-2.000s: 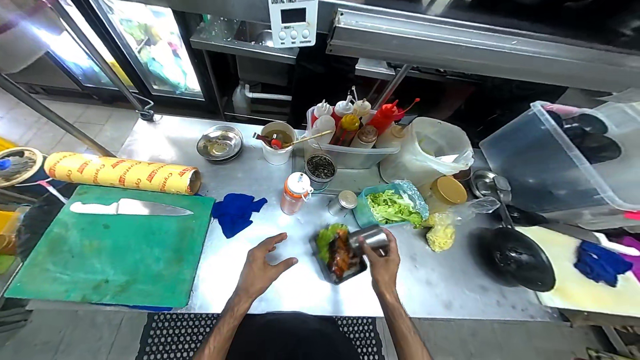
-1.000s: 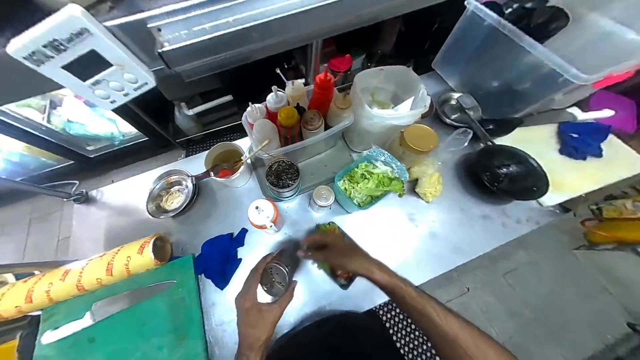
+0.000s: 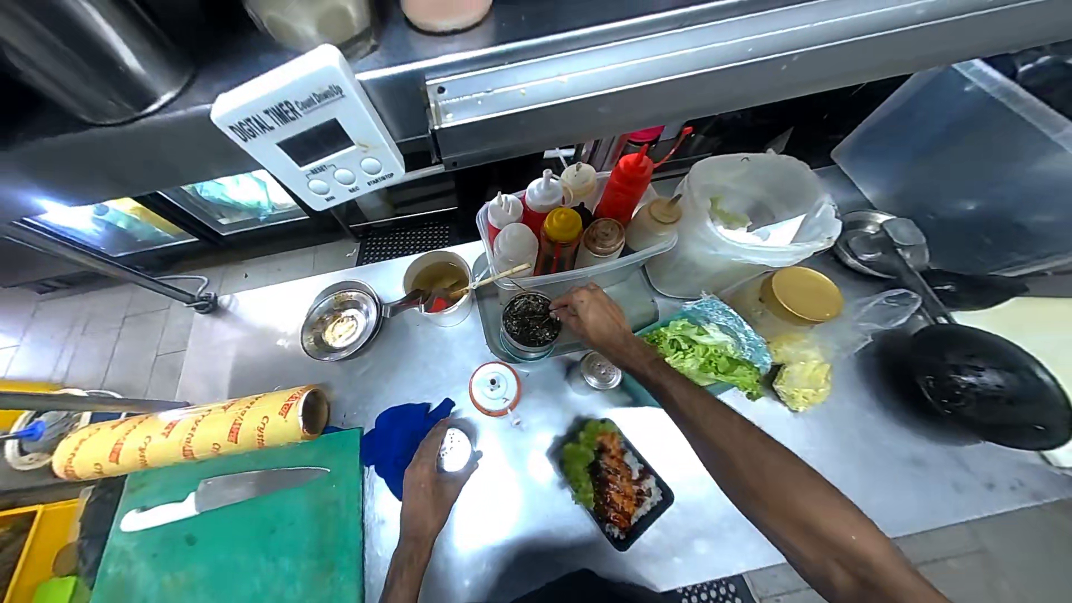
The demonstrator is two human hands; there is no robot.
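My right hand [image 3: 590, 316] reaches over a jar of dark flakes [image 3: 530, 320], its fingertips pinched at the contents; whether they hold flakes cannot be told. My left hand [image 3: 437, 473] is closed around a small round shaker [image 3: 455, 450], near a blue cloth [image 3: 404, 442]. Between the arms sits a black tray [image 3: 617, 481] with rice, lettuce and sauced meat. A squeeze bottle with an orange-rimmed lid [image 3: 495, 389] and a metal shaker [image 3: 600, 371] stand in front of the jar. Shredded lettuce [image 3: 703, 352] fills a green container to the right.
Sauce bottles stand in a clear bin [image 3: 586, 272]. To the left are a metal bowl [image 3: 341, 320], a tub with utensils [image 3: 439, 286], a film roll [image 3: 197, 429] and a knife [image 3: 224, 496] on a green board [image 3: 243, 544]. A black pan [image 3: 988, 385] lies right; a timer [image 3: 308, 126] hangs above.
My right hand has moved from the food tray to the jar of dark flakes. The shaker, in my right hand two seconds ago, is now in my left. The view has shifted.
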